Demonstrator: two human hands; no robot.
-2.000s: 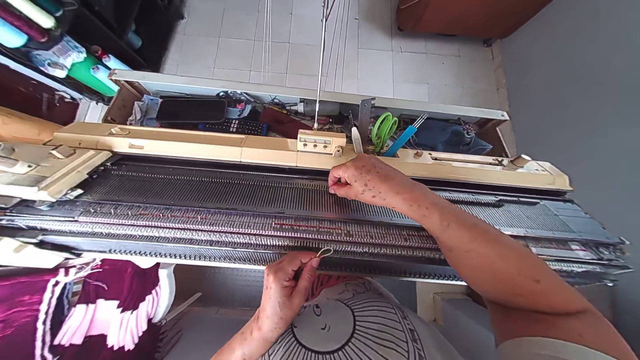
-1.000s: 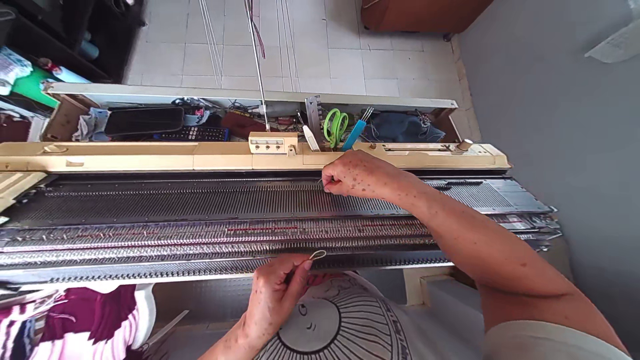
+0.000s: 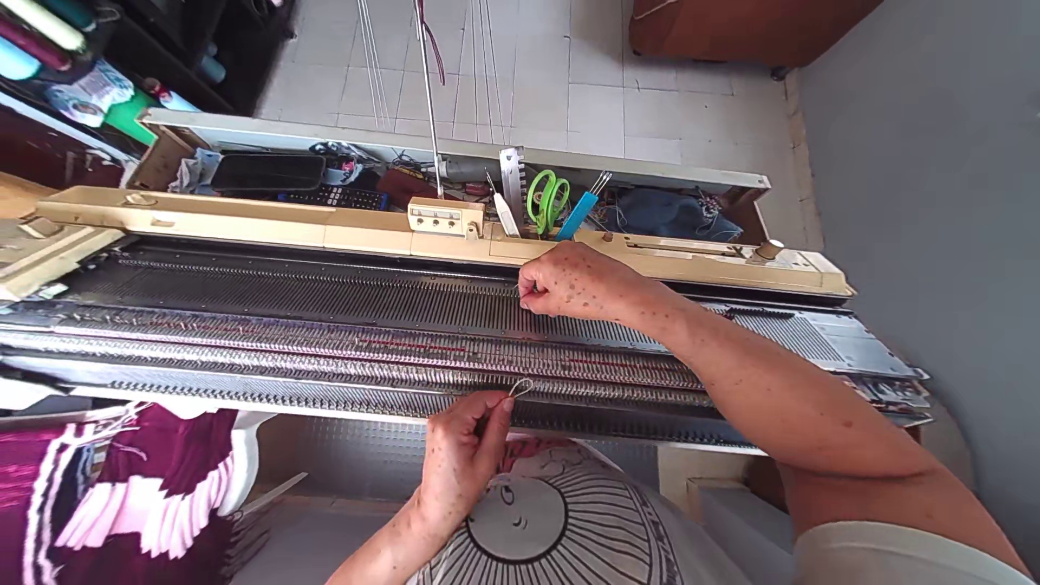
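A knitting machine with a cream plastic case (image 3: 268, 226) and a dark metal needle bed (image 3: 325, 301) spans the view. My left hand (image 3: 467, 443), at the bed's near edge, pinches a pale loop of yarn or cord (image 3: 522, 387) between thumb and forefinger. Over the rear part of the bed, my right hand (image 3: 569, 282) is closed with its fingertips down at the needle rows; whether it pinches a needle or a thin tool is hidden. Rows of needles (image 3: 520, 357) run between my hands.
Behind the machine, a tray (image 3: 268, 126) holds green-handled scissors (image 3: 548, 201), a blue-handled transfer tool (image 3: 578, 215), a white-handled tool (image 3: 505, 215) and a black phone (image 3: 270, 172). A thin metal yarn mast (image 3: 431, 106) rises there. Maroon and pink knitting (image 3: 154, 487) lies lower left.
The view has shifted sideways. Against the machine, my right hand has moved rightward along the needle bed; my left hand still holds the loop near the front edge.
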